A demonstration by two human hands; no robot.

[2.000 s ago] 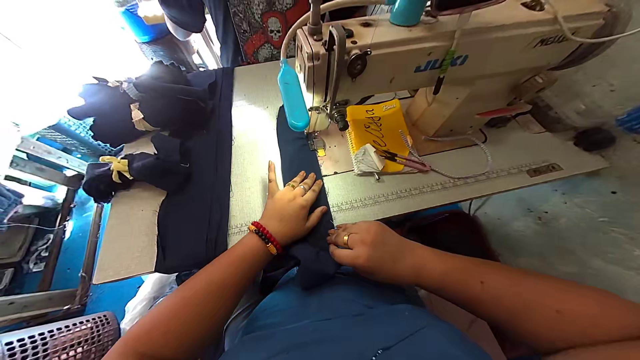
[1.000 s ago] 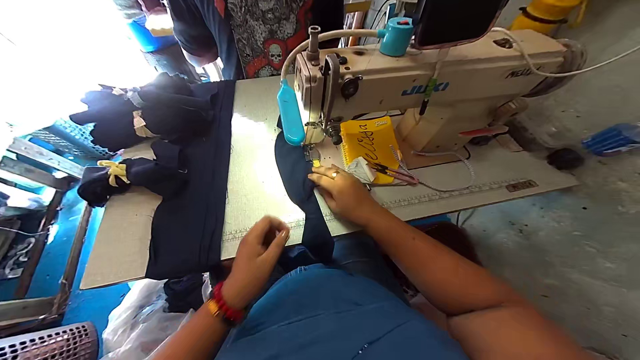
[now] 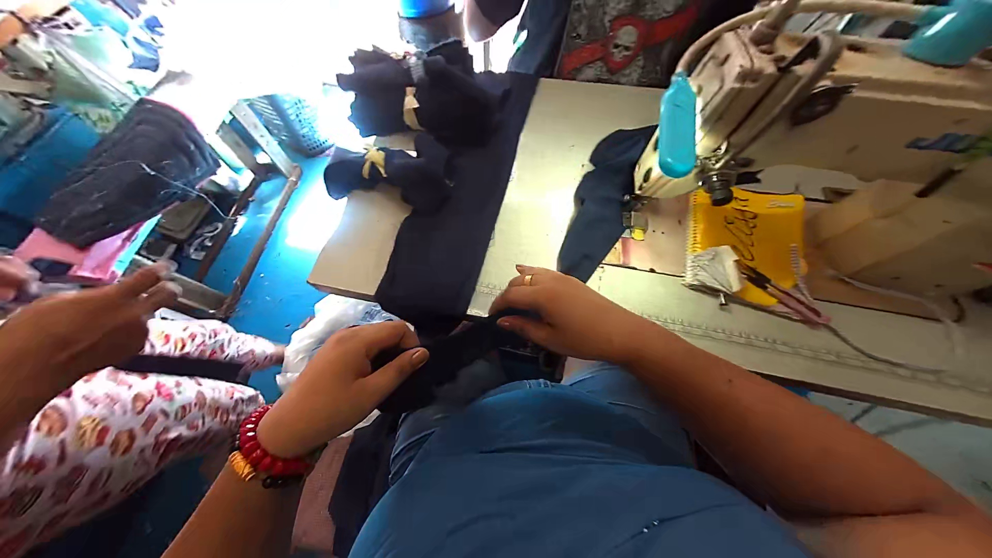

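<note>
My left hand (image 3: 353,380), with red and yellow beads at the wrist, grips dark fabric (image 3: 442,364) above my lap. Held between thumb and fingers of my right hand (image 3: 554,314) is another part of that fabric, at the table's front edge. A long dark cloth strip (image 3: 449,240) lies on the table just beyond my hands. Another dark navy piece (image 3: 597,209) runs under the head of the sewing machine (image 3: 721,101), near the presser foot (image 3: 635,213). Bundles of dark cloth (image 3: 457,101) and a smaller tied roll (image 3: 387,167) rest at the table's left.
A yellow spiral notebook (image 3: 763,225) lies by the machine, with thread snips (image 3: 775,291) and a white block (image 3: 713,269). At left is another person's hand (image 3: 85,333) over patterned trousers (image 3: 132,418). A blue basket (image 3: 291,124) and metal frame (image 3: 260,136) stand beyond.
My right hand has come back from near the presser foot to the table's front edge. My left hand now grips fabric over my lap. The view has turned left, bringing another person into sight.
</note>
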